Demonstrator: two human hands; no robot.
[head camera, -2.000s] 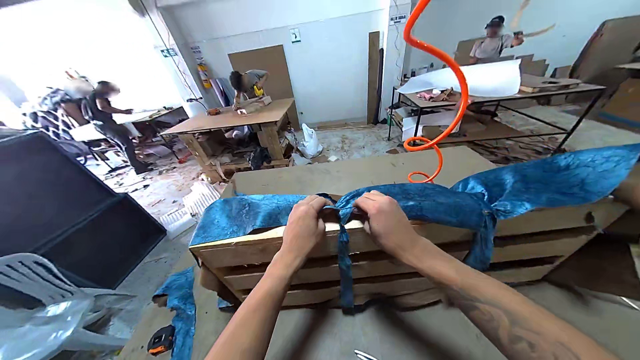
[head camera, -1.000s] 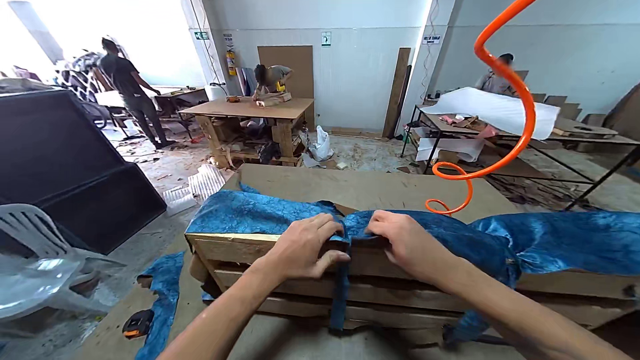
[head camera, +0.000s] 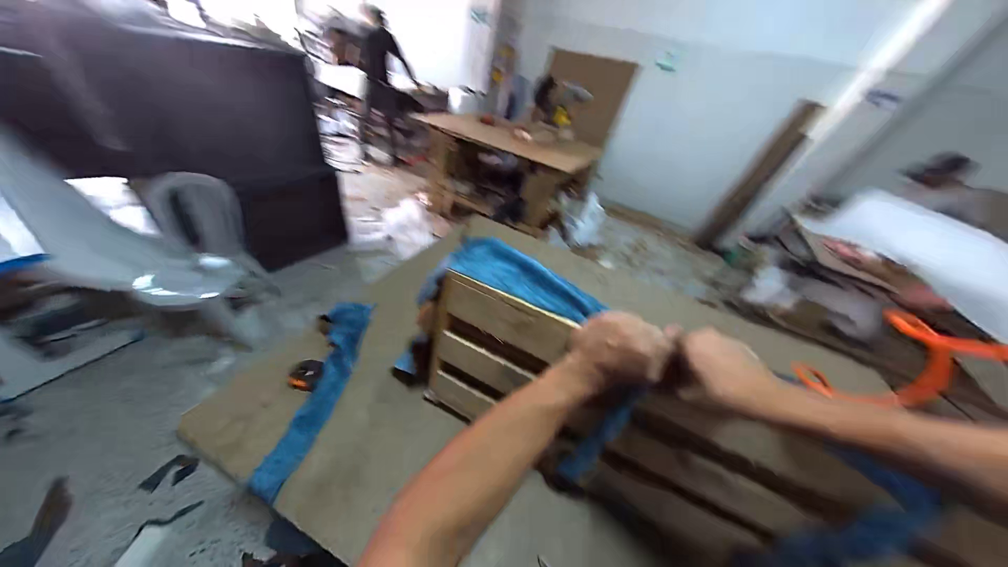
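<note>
A slatted wooden frame (head camera: 504, 319) lies on a board-topped worktable (head camera: 362, 465), with blue fabric (head camera: 520, 272) along its top edge. My left hand (head camera: 622, 346) is closed on the fabric at the frame's upper edge. Close beside it, nearly touching, my right hand (head camera: 720, 366) also grips the fabric; both hands are blurred. Below them a strip of blue fabric (head camera: 602, 441) hangs down over the slats. More blue fabric lies blurred at the lower right, partly behind my right forearm.
On the table's left part lie a loose blue fabric strip (head camera: 319, 402) and a tape measure (head camera: 305, 375). White plastic chairs (head camera: 177, 260) and a large dark upholstered piece (head camera: 197, 118) stand left. An orange coiled hose (head camera: 929, 370) hangs right. Other people are at tables behind.
The view has swung and tilted strongly. My hands have come closer together than one second ago, and my left fingers, loosely spread then, are now closed.
</note>
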